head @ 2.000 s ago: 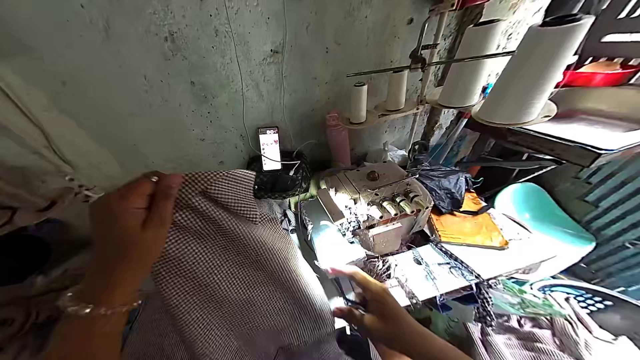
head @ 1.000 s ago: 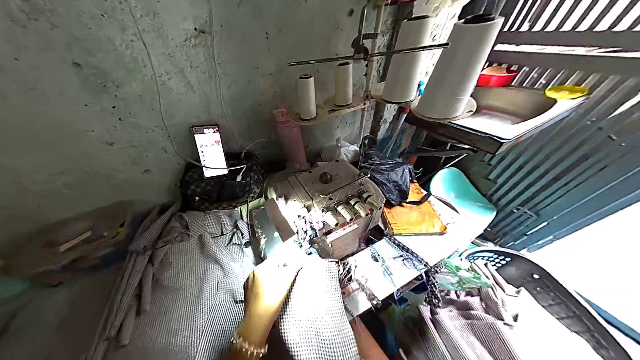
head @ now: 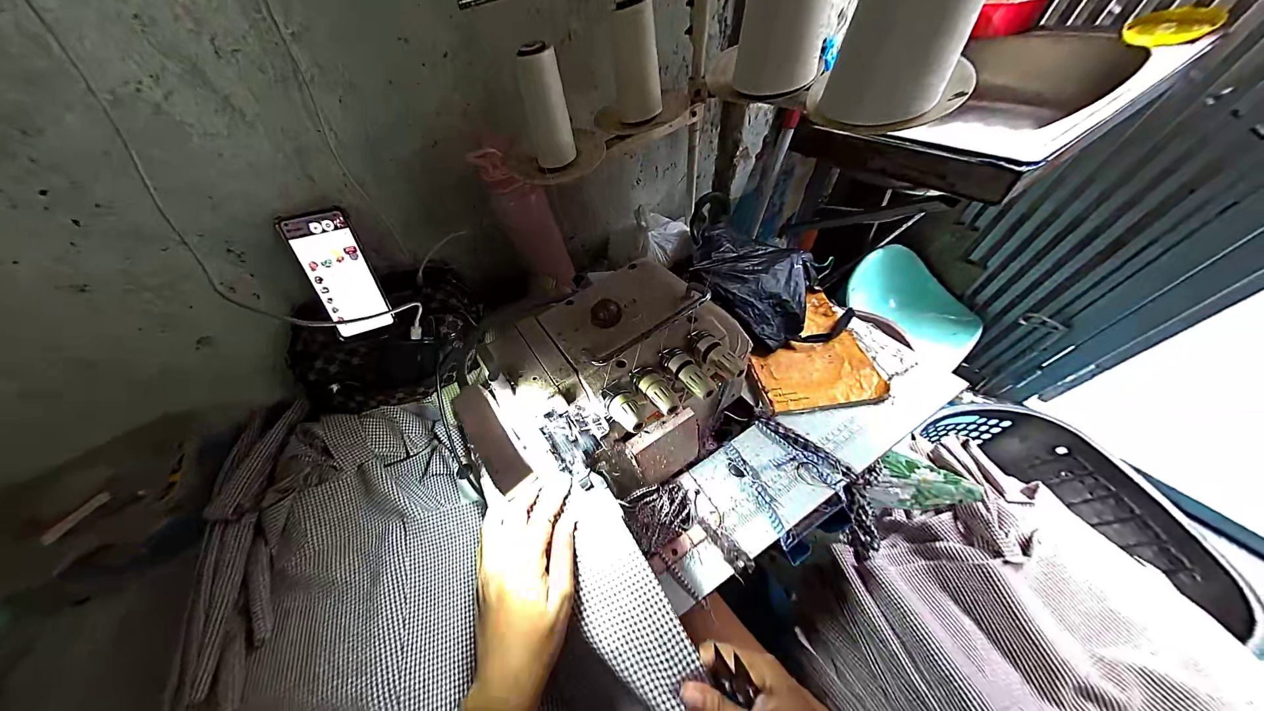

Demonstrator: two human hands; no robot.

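Observation:
An overlock sewing machine (head: 632,336) stands on the table, its lit needle area at the left of its tension dials. My left hand (head: 528,573) holds the small-checked fabric (head: 632,592) right at the needle area, fingers close together; its thumb is hidden. At the bottom edge, my right hand (head: 755,676) grips a dark pointed tool (head: 731,671), perhaps thread snips, beside the fabric's right edge. Its palm and the tool's lower part are out of sight. More checked fabric (head: 375,553) spreads to the left of my left hand.
Thread cones (head: 548,109) stand above the machine. A lit phone (head: 336,272) leans at the wall on a dark patterned bag. An orange packet (head: 820,365) and black plastic bag (head: 755,281) lie right of the machine. Striped cloth (head: 948,592) fills a dark basket (head: 1116,494) at the right.
My left hand has come down from the raised fabric at the left to the needle area. The fabric, held up before, lies lower. My right hand has moved down, away from the machine. The view has shifted.

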